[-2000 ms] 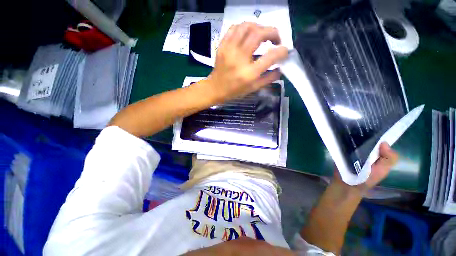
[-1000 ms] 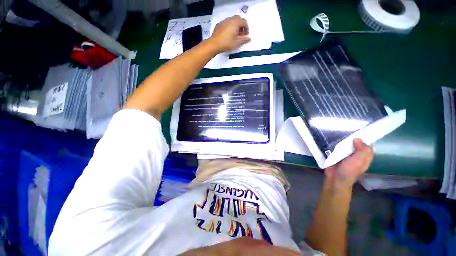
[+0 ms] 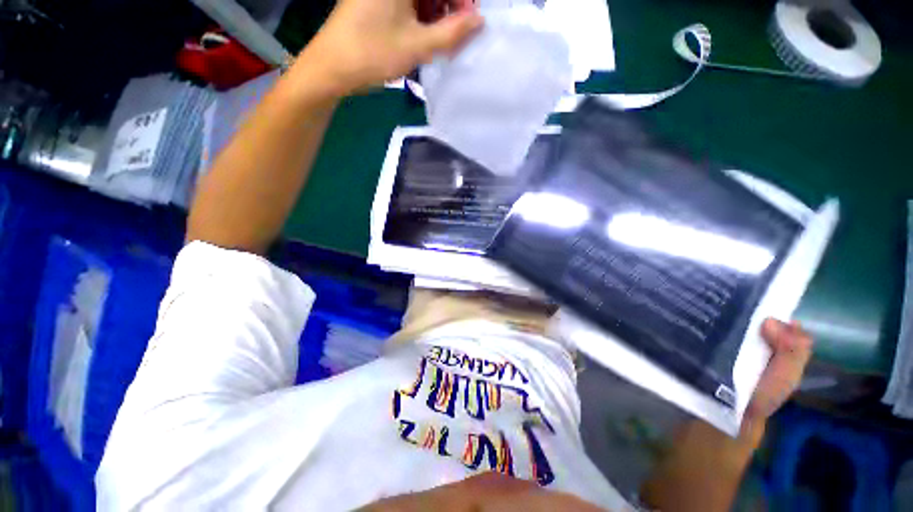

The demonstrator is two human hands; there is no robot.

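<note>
My right hand (image 3: 783, 362) grips the right end of a glossy black printed film (image 3: 651, 250) with a white backing sheet, tilted over the bench's front edge. A small label sits at the film's lower right corner. My left hand (image 3: 400, 42) is raised at the top, its fingers at a translucent whitish sheet (image 3: 501, 85) that hangs down. A second black printed film (image 3: 440, 200) with a white border lies on white sheets in the middle, partly covered by both.
A label roll (image 3: 829, 40) stands at the top right, its curling strip (image 3: 641, 98) trailing left. Grey films (image 3: 165, 140) with a handwritten sheet lie at the left, near a red object (image 3: 215, 62). Blue crates (image 3: 110, 320) are at the lower left.
My left hand has moved left and nearer, now with the whitish sheet. The film in my right hand has turned and come closer, over part of the middle film.
</note>
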